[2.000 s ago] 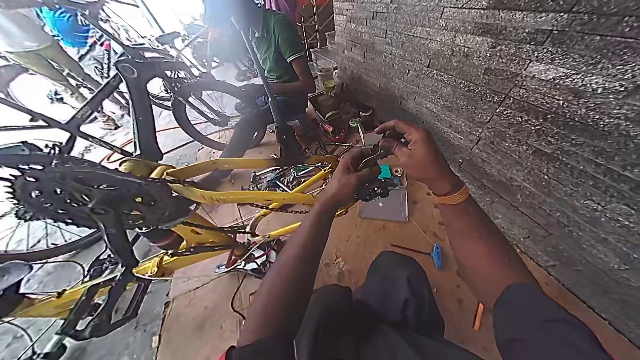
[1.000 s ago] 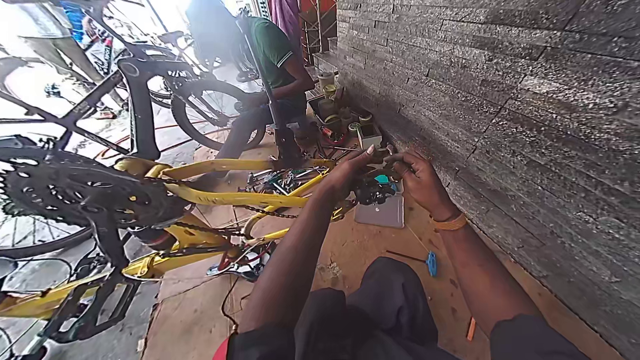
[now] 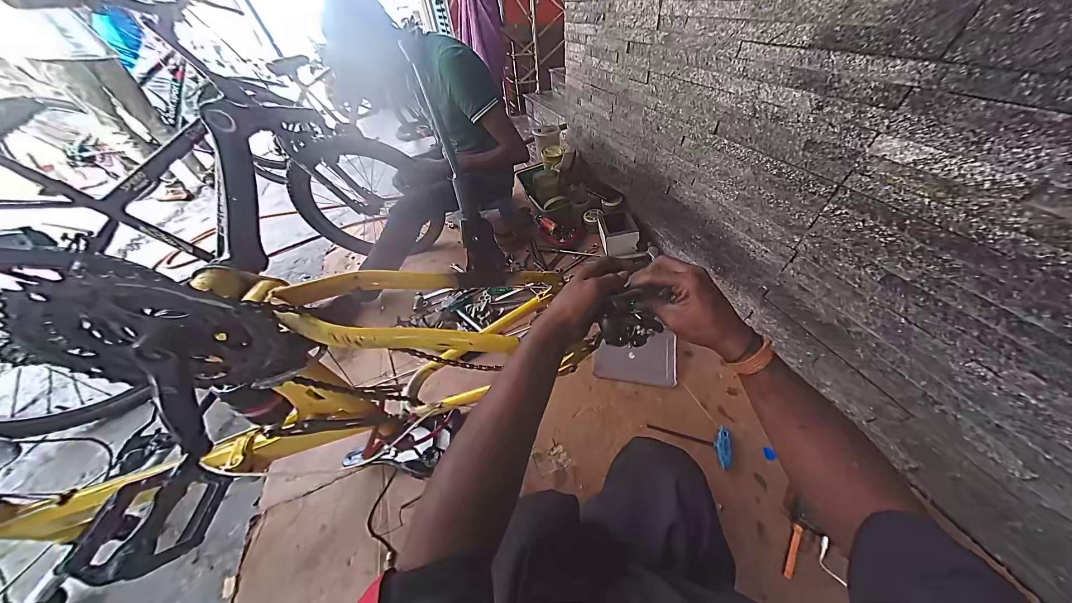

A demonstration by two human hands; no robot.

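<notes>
Both of my hands meet at the rear end of a yellow bicycle frame (image 3: pixel 402 337), which lies across the view from the left. My left hand (image 3: pixel 590 289) and my right hand (image 3: pixel 691 306) pinch a small dark part between their fingertips; what it is cannot be made out. Just below the fingers sits a black rear derailleur (image 3: pixel 628 325), partly covered by them. A bicycle chain (image 3: pixel 452 362) runs along the frame toward the large black chainring (image 3: pixel 159 335). Under the derailleur, a flat grey tablet or laptop-like object (image 3: pixel 636 362) rests on the brown floor sheet.
A stone wall (image 3: pixel 821 151) closes off the right. Loose tools (image 3: pixel 469 310) lie behind the frame, and a green crate (image 3: pixel 536 186) holds containers. A blue-handled tool (image 3: pixel 723 447) and an orange-handled tool (image 3: pixel 792 548) lie near my knees. A co-worker in green (image 3: pixel 461 84) sits beyond, beside a black bicycle (image 3: pixel 234 167).
My hands have stayed together at the frame's rear end, while their fingers have shifted around the small part. The right hand's raised fingers have come down from two seconds ago.
</notes>
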